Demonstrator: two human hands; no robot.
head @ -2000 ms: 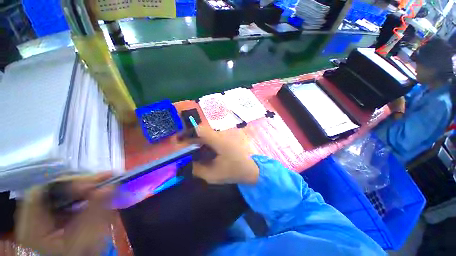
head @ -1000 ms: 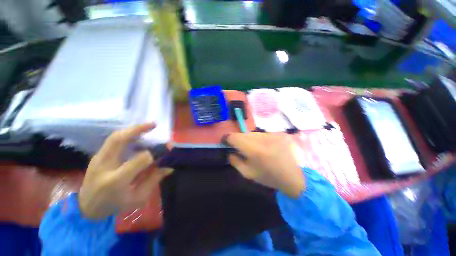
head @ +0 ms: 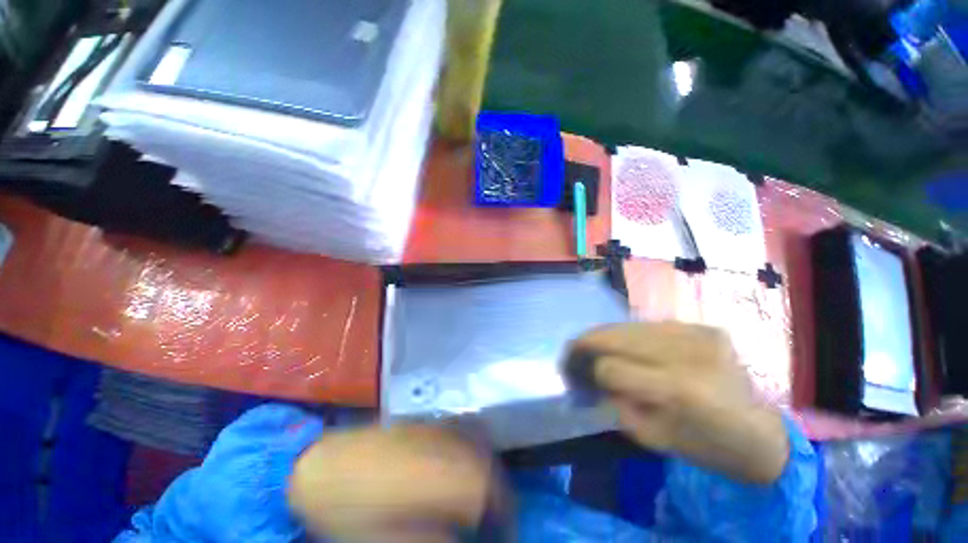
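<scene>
A pale silvery-white rectangular panel (head: 478, 339), probably a tablet under a thin sheet, lies in a black foam tray (head: 456, 273) in front of me. Small round marks show at its lower left corner. My right hand (head: 679, 398), with dark finger cots, is at the panel's right part, fingers bent together; whether it grips anything cannot be told. My left hand (head: 393, 483) is blurred at the panel's lower left edge, its fingers hidden or smeared, so its hold cannot be told.
A tall white sleeve stack (head: 308, 180) with a blue-grey back cover (head: 276, 53) on top stands left. Beyond the tray are a blue parts bin (head: 517, 159), a teal stick (head: 581, 217) and dot sheets (head: 647, 191). A tray with a tablet (head: 886, 318) is at right.
The view has shifted left and down. The dark-edged flat thing held up between both hands is no longer raised; a pale panel now lies flat in the tray. The back cover on the stack shows clearly.
</scene>
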